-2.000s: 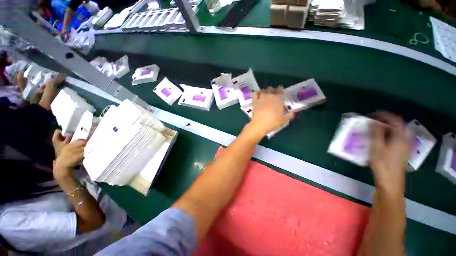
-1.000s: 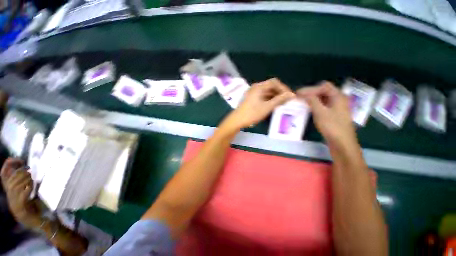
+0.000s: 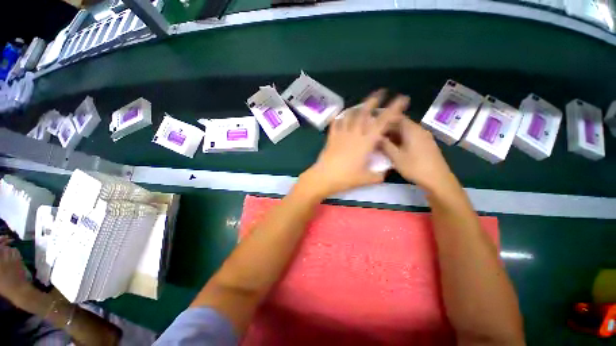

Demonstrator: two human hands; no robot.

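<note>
My left hand and my right hand are together over the dark green conveyor, both bare and slightly blurred. Between them is a white retail box, mostly hidden by the fingers; only small white parts show. My left hand is spread over it and my right hand is against its right side. To the left, a box with a raised flap and another open box lie close together. To the right, a closed-looking box touches another box.
More boxes lie along the belt on both sides. A pale metal rail edges the belt. A red foam mat lies under my forearms. A stack of flat cartons and a person's arm are at left; an orange dispenser is at lower right.
My hands no longer pinch the box's top edge but cover it. Since the first frame, my right hand has moved left to meet my left. The camera view has shifted.
</note>
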